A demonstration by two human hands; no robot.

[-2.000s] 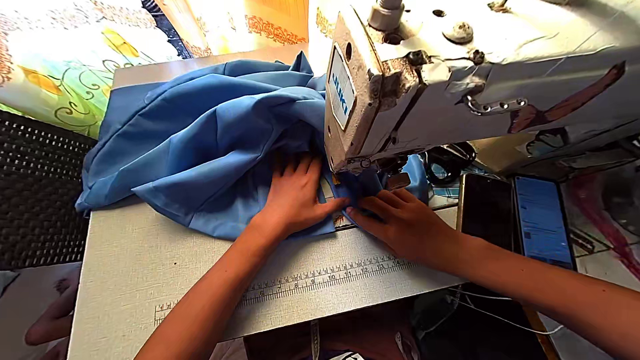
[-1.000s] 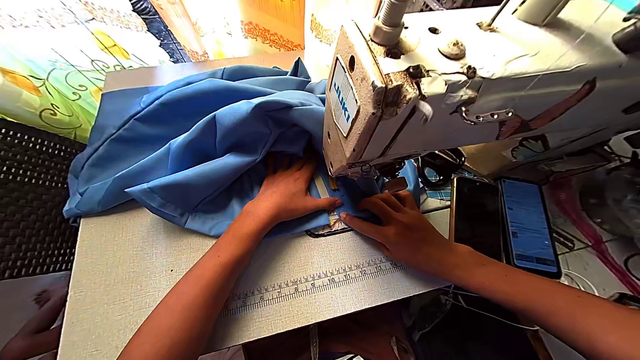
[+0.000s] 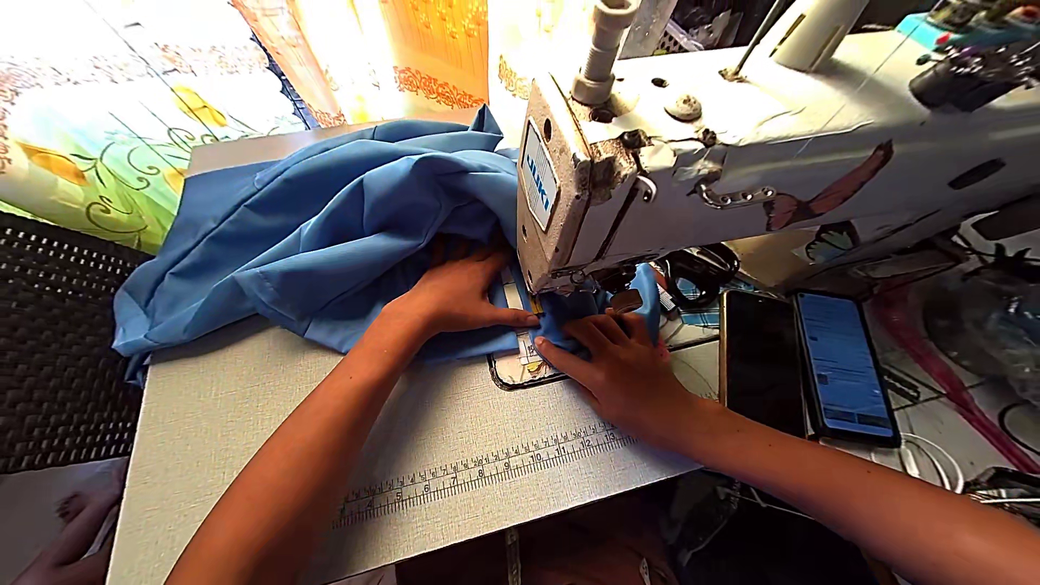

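Observation:
Blue fabric (image 3: 325, 236) lies in loose folds over the left of the sewing table and runs under the head of a Juki sewing machine (image 3: 561, 179). My left hand (image 3: 463, 296) presses on the fabric left of the needle area, its fingertips partly hidden by a fold and its thumb pointing right. Close by on the right, my right hand (image 3: 621, 366) rests on the fabric's near edge, with fingers bent and thumb towards the left thumb. The needle and presser foot are mostly hidden. A plate (image 3: 532, 370) shows in front of the thumbs.
A printed ruler scale (image 3: 487, 471) crosses the table's front. Two phones, one dark (image 3: 760, 357) and one lit (image 3: 845, 366), lie at the right beside white cables. A dark woven chair (image 3: 65, 341) stands left; curtains (image 3: 390, 57) hang behind. Part of another person (image 3: 77, 528) shows lower left.
The hands stay close together by the needle area, with the right hand's fingers now more bent. The fabric keeps nearly the same folds.

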